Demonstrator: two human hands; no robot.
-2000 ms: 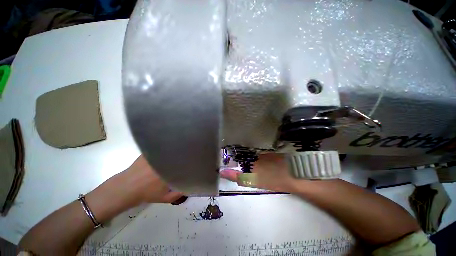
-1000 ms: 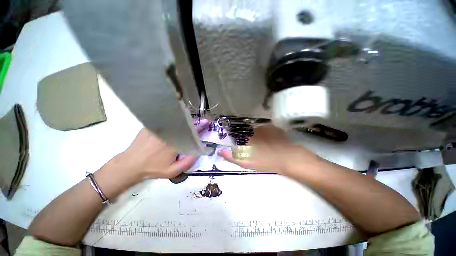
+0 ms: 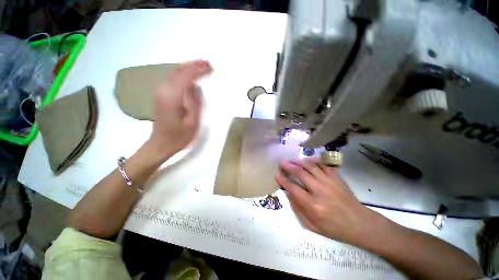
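A khaki cloth piece (image 3: 246, 158) lies flat on the machine bed, its right side under the lit presser foot area (image 3: 295, 136). My right hand (image 3: 314, 191) holds its right edge just in front of the foot, fingers bent. The needle is hidden. My left hand (image 3: 178, 106) is blurred, above the right part of a single khaki piece (image 3: 137, 87) on the table; whether its fingers grip anything cannot be told. A layered stack of khaki pieces (image 3: 68, 128) lies further left.
The sewing machine head (image 3: 339, 65) fills the upper right. Dark thread snips (image 3: 391, 161) lie on the bed behind my right hand. A green basket (image 3: 65, 76) with clear bags stands beyond the left table edge. A small metal tab (image 3: 440, 217) is at the bed's front right.
My left hand has moved from the needle area leftward to the single piece. The view has shifted left, and the khaki piece at the foot now shows. My right hand remains near the foot.
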